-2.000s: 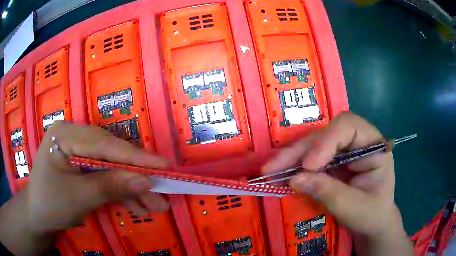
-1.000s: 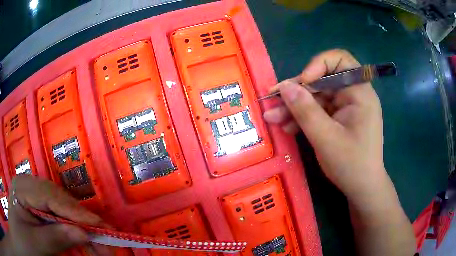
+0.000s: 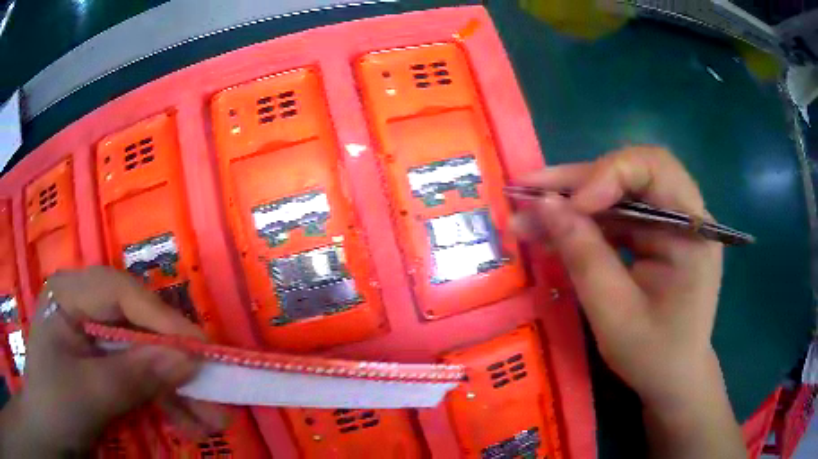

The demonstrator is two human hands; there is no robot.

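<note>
My left hand (image 3: 117,359) holds a red-edged label sheet (image 3: 314,381) by its left end; its strip crosses above the lower row of housings. My right hand (image 3: 628,242) holds dark, silvery tweezers (image 3: 655,213). Their tips are at the right edge of the upper right phone rear housing (image 3: 439,134), beside its silvery SIM card holders (image 3: 445,177). Whether a label is on the tips cannot be told. Several orange housings lie face-back up in two rows in the pinkish-red foam tray (image 3: 395,336). Small pale dots show on the back of my left hand.
The glossy dark-green bench (image 3: 628,99) lies beyond the tray, with a pale grey stripe (image 3: 206,40) along the back. A white sheet (image 3: 9,130) is at the far left. Red pieces (image 3: 780,412) lie at the lower right. Grey equipment with yellow parts is at the upper right.
My right hand first moved from the sheet to the upper right housing, and is now slightly lower, the tweezers tilted differently. The sheet has risen and shows more white. The tray view has shifted.
</note>
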